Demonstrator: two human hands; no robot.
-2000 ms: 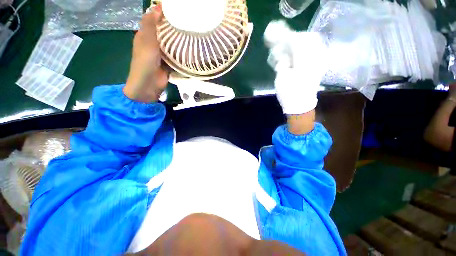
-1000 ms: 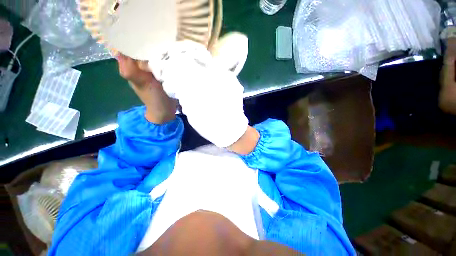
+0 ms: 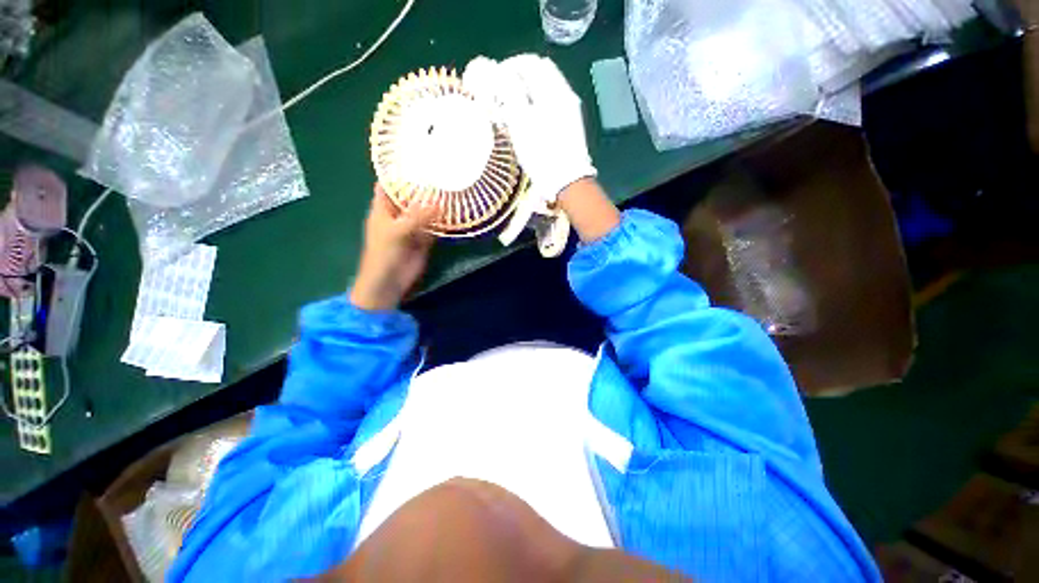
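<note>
A cream clip fan [image 3: 439, 142] is held over the near part of the green bench, its round slatted head and smooth pale centre towards me. My left hand [image 3: 397, 245], bare, grips the lower left rim of the head. My right hand [image 3: 536, 125], in a white knit glove, is on the fan's right side, its fingers over the slats. The cream clip base [image 3: 547, 228] sticks out at the lower right, below the glove. Whether a cloth is in the glove cannot be told.
Bubble bags [image 3: 188, 125] and label sheets [image 3: 177, 319] lie left. A white cable [image 3: 348, 66] crosses the bench. A pale block [image 3: 614, 93], a clear bottle [image 3: 567, 17] and plastic sleeves [image 3: 729, 68] lie right. Open cartons [image 3: 849, 262] stand below the bench on both sides.
The fan has been turned and now sits lower and more central in view. My gloved hand has moved from across its underside to its right side. The view has shifted left, showing more of the bench.
</note>
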